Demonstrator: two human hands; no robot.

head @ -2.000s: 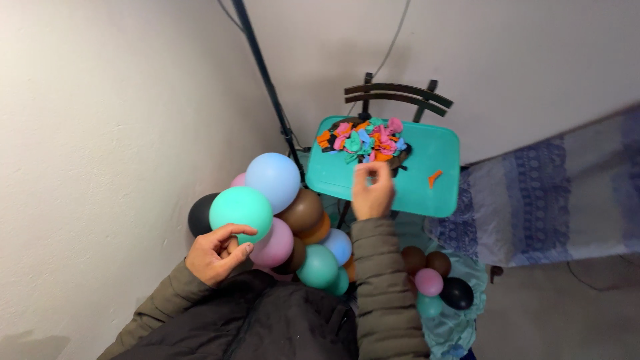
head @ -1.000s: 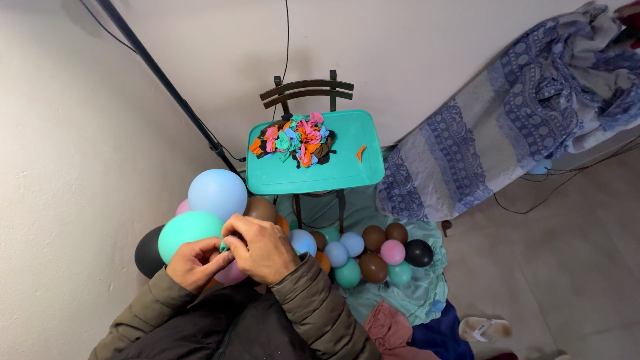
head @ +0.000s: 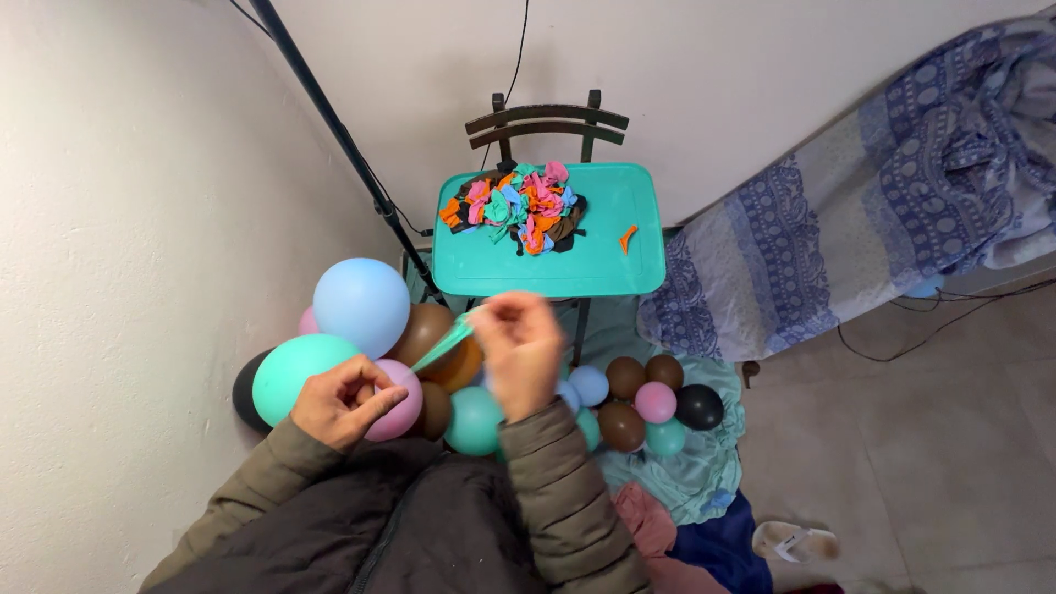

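Observation:
My left hand [head: 346, 402] pinches the neck end of a green balloon [head: 301, 375], its round body just left of the fingers. A thin strip of green latex [head: 441, 346] stretches from near my left fingers up to my right hand [head: 520, 351], which is blurred and grips its far end. Around the left hand are a large light blue balloon [head: 361, 307], a pink balloon [head: 396, 404] and a black balloon [head: 252, 392]. Beyond the right hand, a pile of uninflated balloons [head: 516, 206] lies on a turquoise plastic lid [head: 549, 276].
The lid rests on a chair [head: 546, 120]. A dark pole [head: 330, 124] leans at the left wall. More inflated balloons [head: 624, 425] lie on a green cloth [head: 714, 470]. Patterned fabric [head: 759, 256] hangs at right, cables [head: 895, 355] below it; a sandal [head: 792, 542] is on the floor.
My right hand was over the lid, then came to my left hand at the green balloon's neck; now it has drawn away to the right, stretching green latex. The view has shifted.

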